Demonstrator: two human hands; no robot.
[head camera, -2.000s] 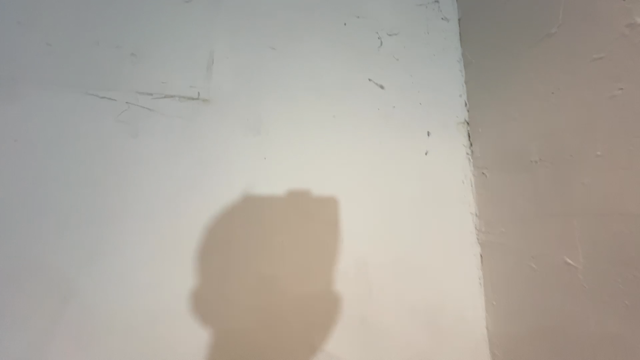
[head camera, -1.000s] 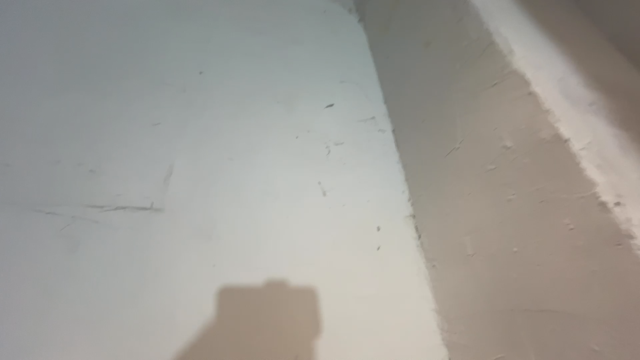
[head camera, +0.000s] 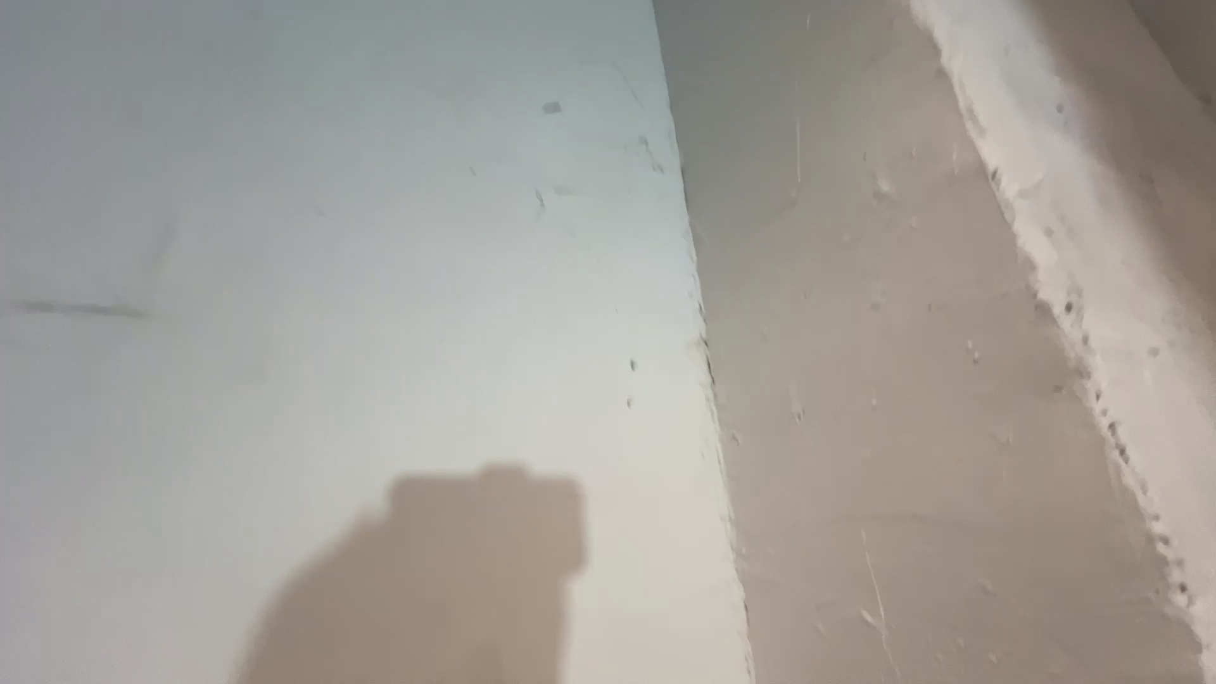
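Neither my left hand nor my right hand is in the head view, so what they hold or touch cannot be seen. A pale painted wall (head camera: 332, 285) fills the left and middle, with small dark marks and a grey scuff at the far left. On its lower part falls a shadow of a head (head camera: 456, 589) with a box-like shape at its top.
Right of a rough vertical corner line, a beige wall face (head camera: 855, 380) in shade bears scratches and small bumps. Beyond it a lighter strip with a rough, pitted edge (head camera: 1121, 332) slants down to the right.
The view has swung to the right, bringing in more of the beige face and the lighter strip. Neither hand appears in any of the frames.
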